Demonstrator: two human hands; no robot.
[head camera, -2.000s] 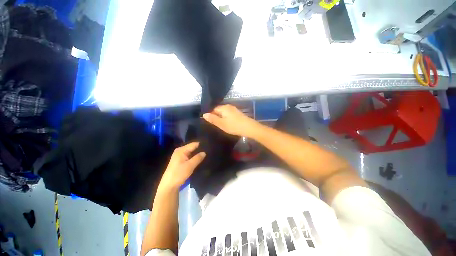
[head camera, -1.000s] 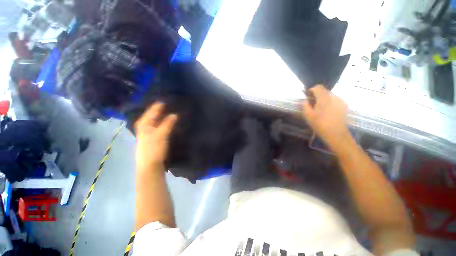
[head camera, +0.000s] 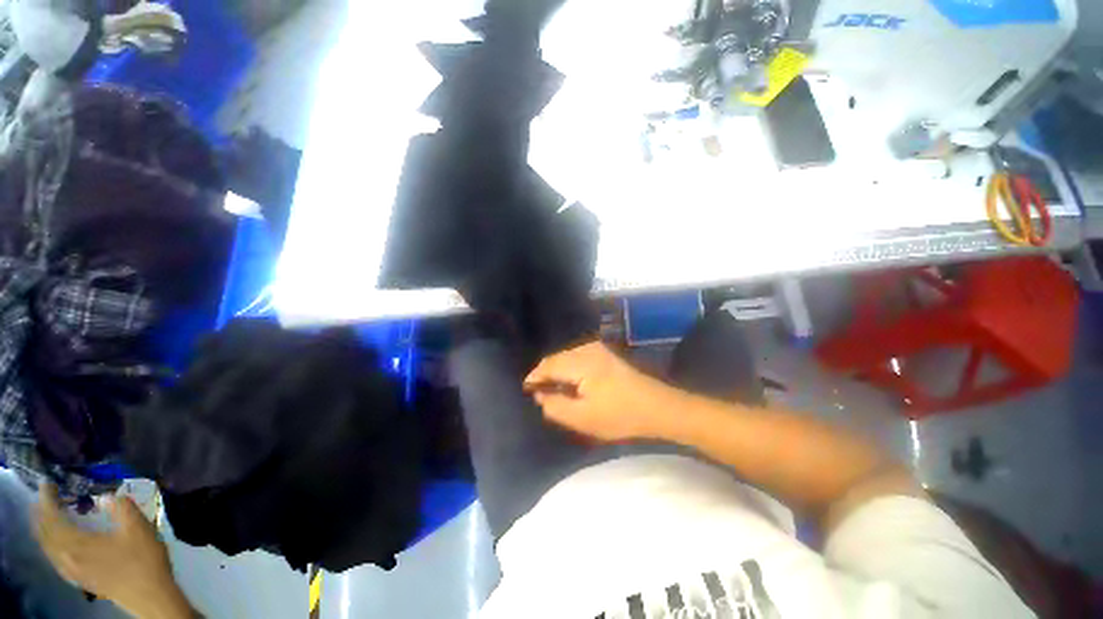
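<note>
Black garment pieces (head camera: 484, 206) run in a jagged chain down the white table and hang over its front edge towards my lap. My right hand (head camera: 593, 393) is over my lap, just below the hanging end, with its fingers curled. A small dark bit shows at its fingertips, but I cannot tell whether it is held. A bundle of black pieces (head camera: 290, 447) lies heaped over the blue bin at the left. My left hand (head camera: 103, 550) is at the lower left edge, beyond the bundle, fingers apart and seemingly empty, below the plaid garments.
The white sewing table (head camera: 726, 248) carries a white sewing machine (head camera: 943, 61), a dark rectangle (head camera: 798, 127) and orange-red scissors (head camera: 1018, 210). A red stool (head camera: 968, 333) stands below it. Plaid garments (head camera: 97, 302) fill the far left. Yellow-black tape marks the floor.
My left hand has moved down and out to the far left. My right hand has drawn back from the table edge to my lap. More of the black chain shows; the view has shifted.
</note>
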